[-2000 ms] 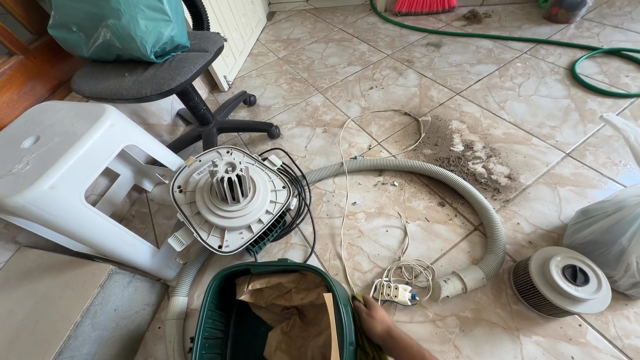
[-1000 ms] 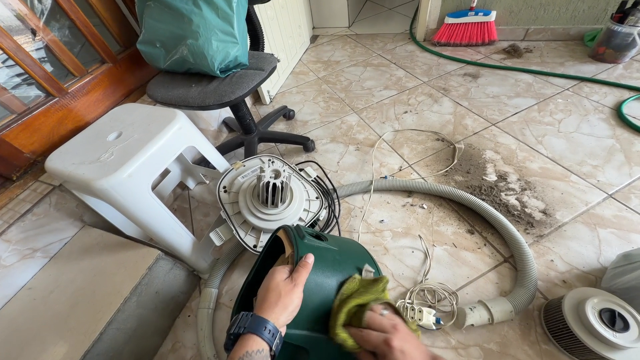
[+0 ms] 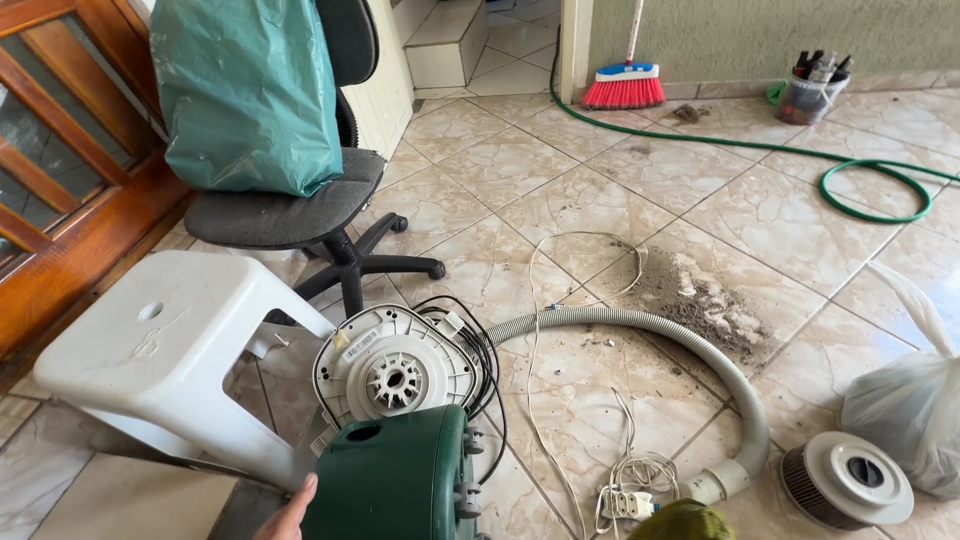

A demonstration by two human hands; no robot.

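A dark green plastic vacuum cleaner tank (image 3: 382,480) lies tipped at the bottom centre, its small grey wheels facing right. My left hand (image 3: 289,514) is at the tank's left side, only a thumb and part of the hand showing. My right hand is not visible; a yellow-green cloth (image 3: 682,521) shows at the bottom edge. Behind the tank rests the vacuum's white motor head (image 3: 395,375) with a black cord. A grey corrugated hose (image 3: 675,324) curves round to the right. A round pleated filter (image 3: 847,480) stands at the lower right.
A white plastic stool (image 3: 150,322) stands at left, near an office chair (image 3: 289,217) bearing a green bag (image 3: 247,97). A white extension cord (image 3: 630,504), dirt pile (image 3: 697,304), plastic bag (image 3: 911,405), green hose (image 3: 697,139), red broom (image 3: 624,86) and tool bucket (image 3: 810,97) are on the tiles.
The green tank has been turned over, so its wheels now show. The cloth has moved away from its side, to the right. The view has tilted up.
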